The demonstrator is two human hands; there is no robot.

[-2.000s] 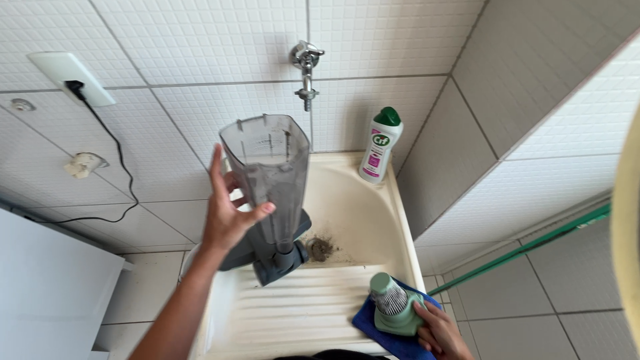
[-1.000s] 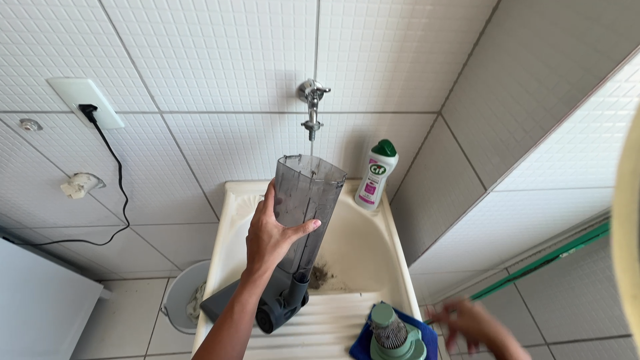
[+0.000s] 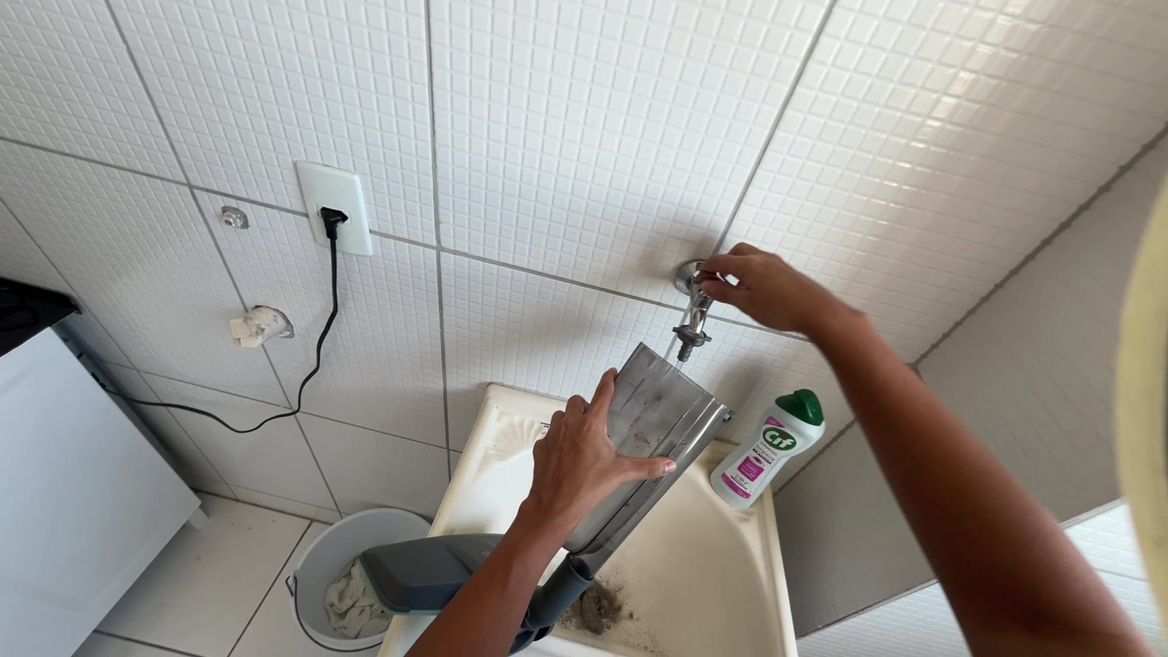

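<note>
My left hand (image 3: 584,456) grips a clear grey plastic vacuum dust container (image 3: 643,411), tilted with its open end up beneath the metal tap (image 3: 693,328). A thin stream of water shows by the container's mouth. Fingers of my right hand (image 3: 753,287) are closed on the tap's handle at the wall. A dark grey plastic vacuum part (image 3: 429,570) lies at the sink's left side, partly behind my left forearm. Grey dirt (image 3: 598,607) sits in the basin of the cream laundry sink (image 3: 721,575), below the container.
A white Cif bottle with a green cap (image 3: 768,447) stands on the sink's back right corner. Left of the sink, a grey bucket (image 3: 319,602) holds cloth. A black cord runs from the wall outlet (image 3: 335,208) toward a white appliance (image 3: 91,511). The side wall borders the sink's right.
My right hand has left the green part with bristles on the blue cloth and gone up to the tap. My left hand has brought the container under the tap. The view has shifted upward.
</note>
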